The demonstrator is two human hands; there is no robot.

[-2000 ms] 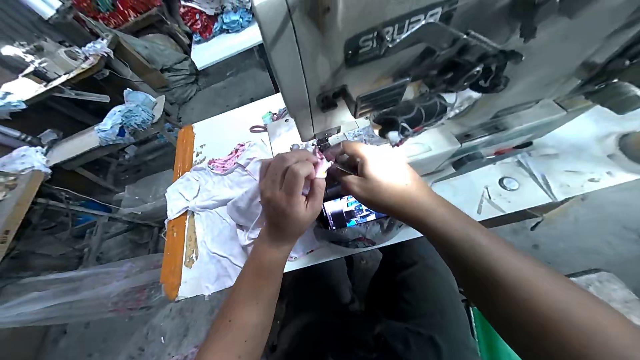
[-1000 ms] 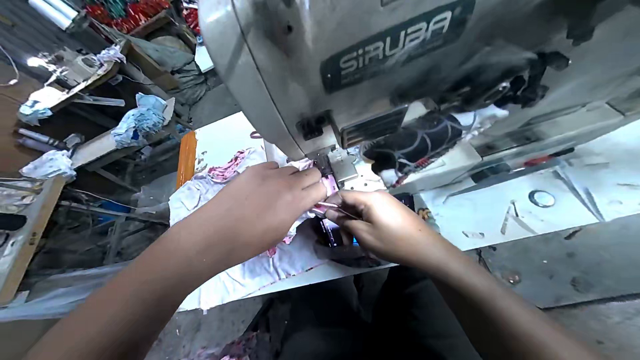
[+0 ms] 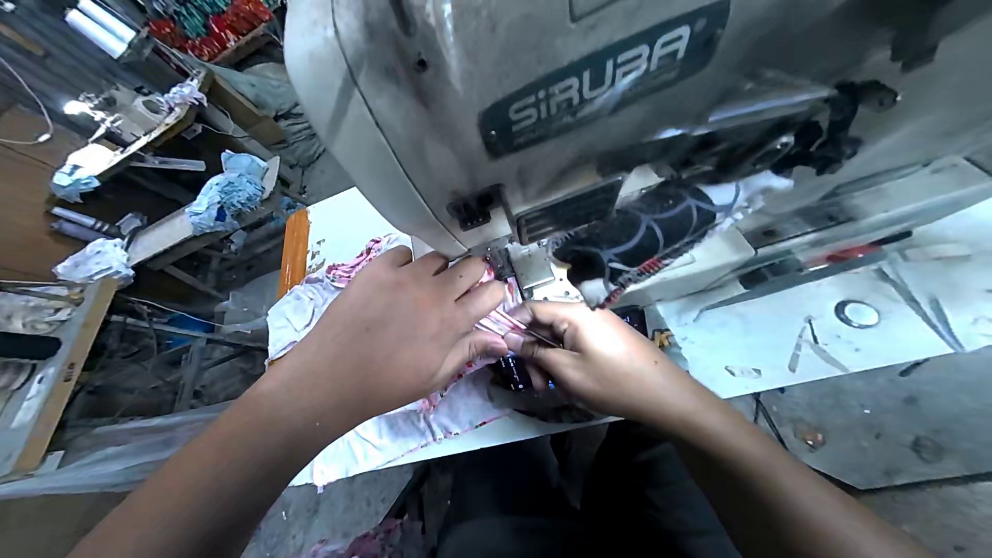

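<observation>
A Siruba industrial sewing machine point(image 3: 589, 93) stands over a white table. My left hand point(image 3: 403, 318) lies over a pink and white fabric strip point(image 3: 500, 319) just in front of the presser foot point(image 3: 504, 263), its fingers and thumb closed on the strip. My right hand point(image 3: 597, 349) pinches the strip's near end between thumb and forefinger, close to my left thumb. A thin dark tool seems to lie in my right fingers; its kind is unclear. White garment fabric point(image 3: 395, 434) with pink edging spreads under and left of my left hand. Part of a phone-like dark object shows behind my right fingers.
A dark patterned cloth point(image 3: 643, 232) is wrapped on the machine arm. On the table's right side are a metal ring point(image 3: 857, 313) and small tools point(image 3: 814, 345). An orange table edge point(image 3: 294, 248) borders the left. Other benches with blue cloth point(image 3: 229, 194) stand farther left.
My left hand has moved from beside the strip to over it, knuckles up. The view has come closer to the machine. My right hand stays at the strip.
</observation>
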